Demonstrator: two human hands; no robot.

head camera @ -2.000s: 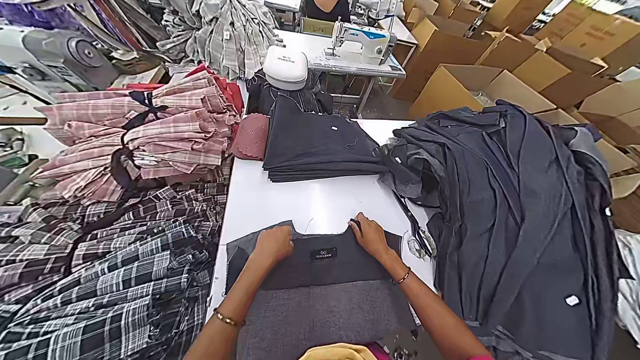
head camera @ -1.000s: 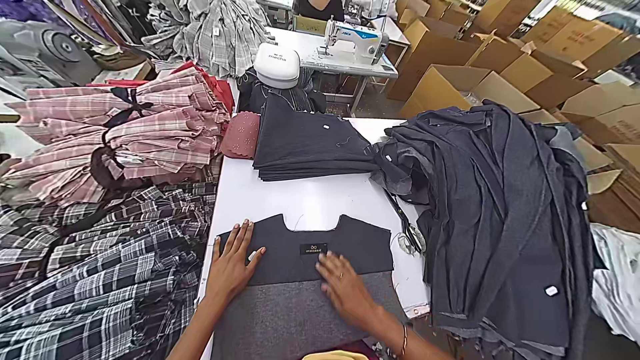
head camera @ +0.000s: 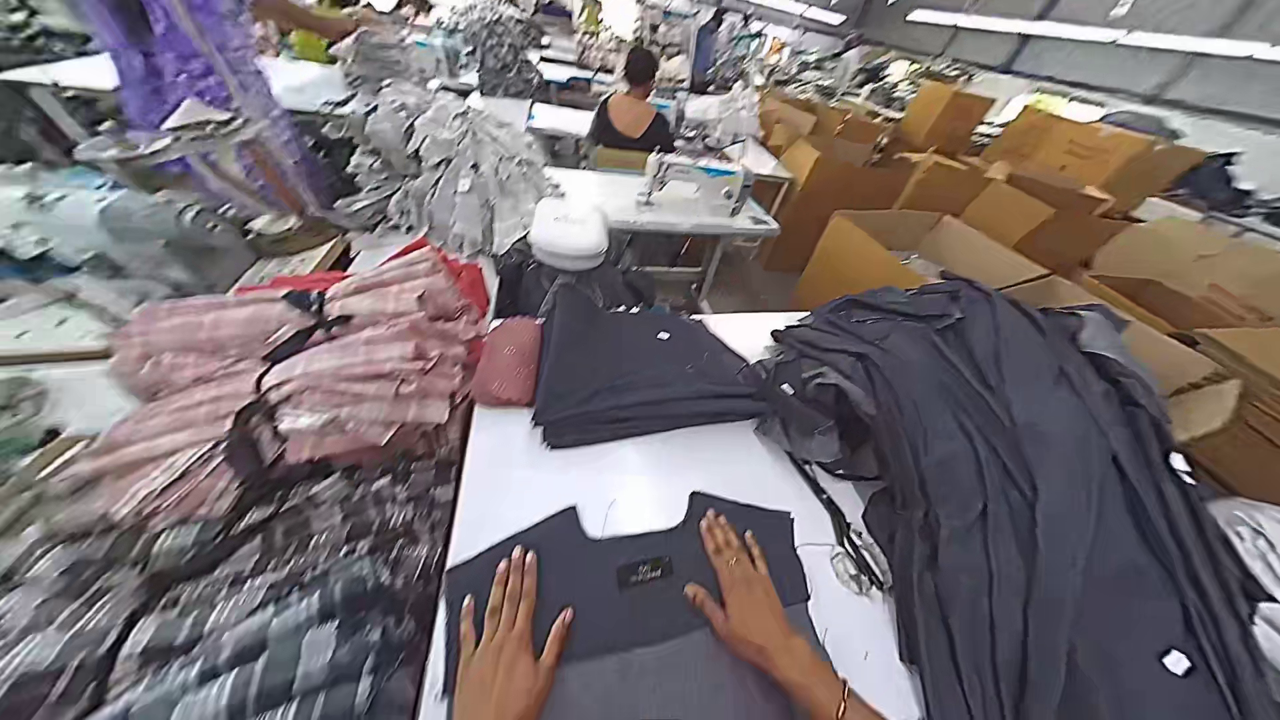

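A dark grey cut garment panel [head camera: 640,620] with a neckline cut-out lies flat on the white table [head camera: 620,470]. A small black label [head camera: 645,572] bearing writing sits just below the neckline. My left hand [head camera: 510,640] rests flat on the panel's left side, fingers spread. On its right shoulder part lies my right hand [head camera: 738,595], palm down, fingers apart, with a ring and a bracelet. Beyond the panel is a folded stack of dark fabric [head camera: 640,375], beside a dusty-red fabric piece [head camera: 507,362].
Dark fabric pieces [head camera: 1000,480] are heaped on the right, near scissors [head camera: 850,550]. Tied pink plaid bundles [head camera: 300,370] and black plaid ones [head camera: 290,600] lie left. Ahead are a sewing machine [head camera: 695,185], a seated person [head camera: 635,115] and cardboard boxes [head camera: 880,240].
Two seconds ago both hands gripped the panel's upper edge; now they lie flat on it. Since one second ago, my right hand has moved from near the label to the right shoulder. The view has tilted up.
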